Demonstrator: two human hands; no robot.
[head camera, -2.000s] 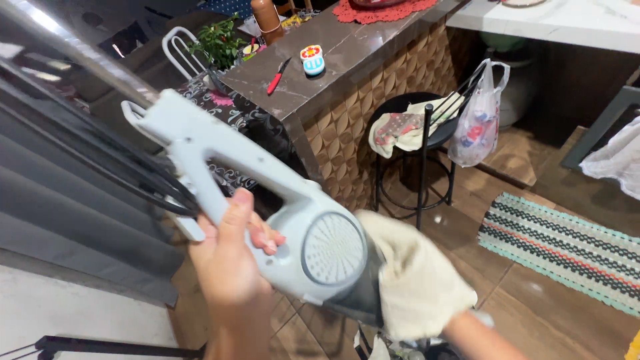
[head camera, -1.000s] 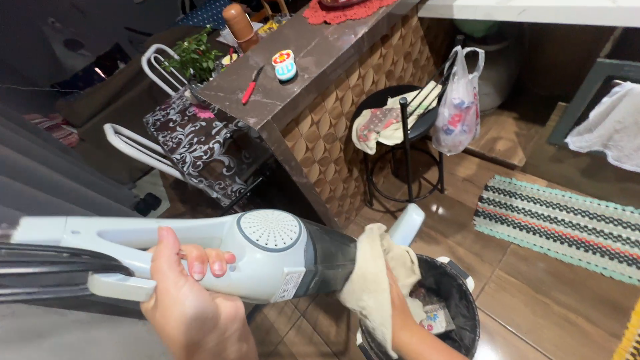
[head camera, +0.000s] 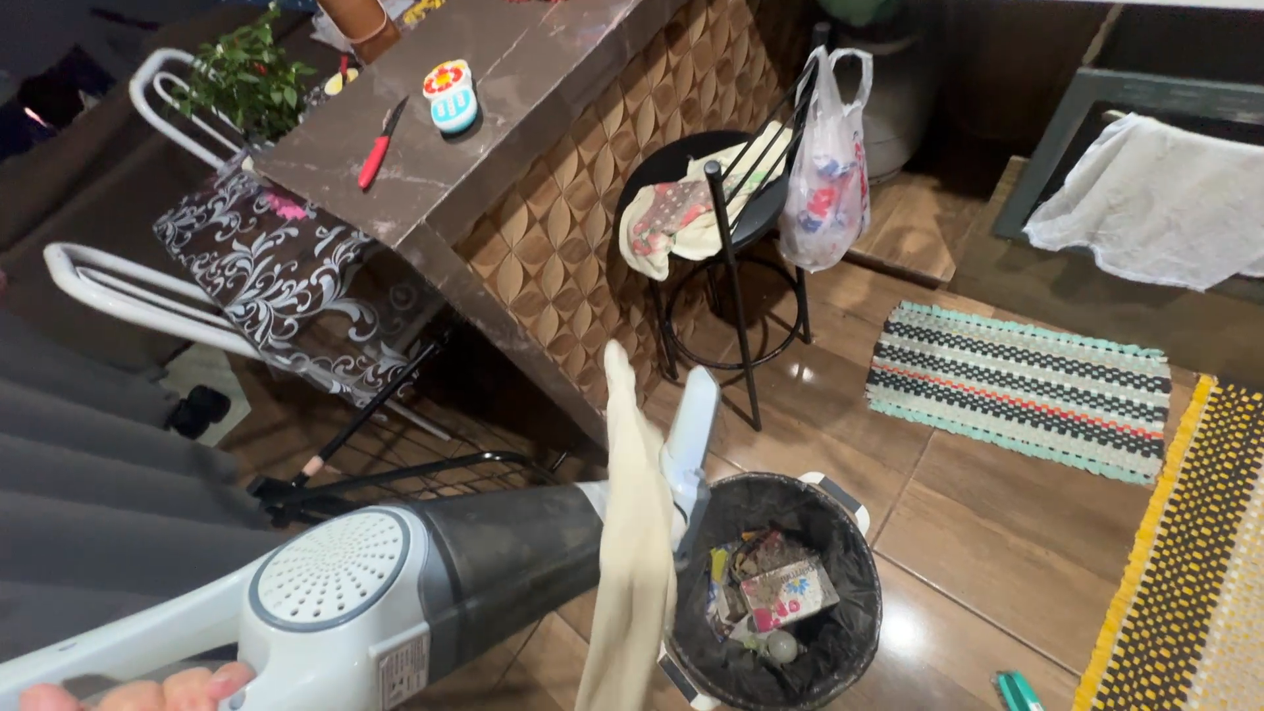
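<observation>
My left hand (head camera: 148, 691), at the bottom left edge, is closed around the handle of a white and dark handheld vacuum cleaner (head camera: 336, 573). The vacuum points right, and its pale blue nozzle (head camera: 691, 425) sticks up beside the rim of a trash bin. A cream cloth (head camera: 632, 533) lies across the front of the vacuum and runs down past the lower edge. My right hand is out of view. Inside the black-lined trash bin (head camera: 859, 553) are a printed carton (head camera: 788, 592) and other waste.
A stone counter (head camera: 326, 148) holds a red-handled knife (head camera: 380, 153) and a small timer-like item (head camera: 451, 99). A black stool (head camera: 731, 217) bears a cloth and a hanging plastic bag (head camera: 825, 178). Woven rugs (head camera: 1017, 390) lie on the right; white-framed chairs (head camera: 148, 306) stand left.
My right hand, seen in the cloth one second ago, has left the view. The cloth now hangs longer across the vacuum. The vacuum has swung from its steep slant of two seconds ago.
</observation>
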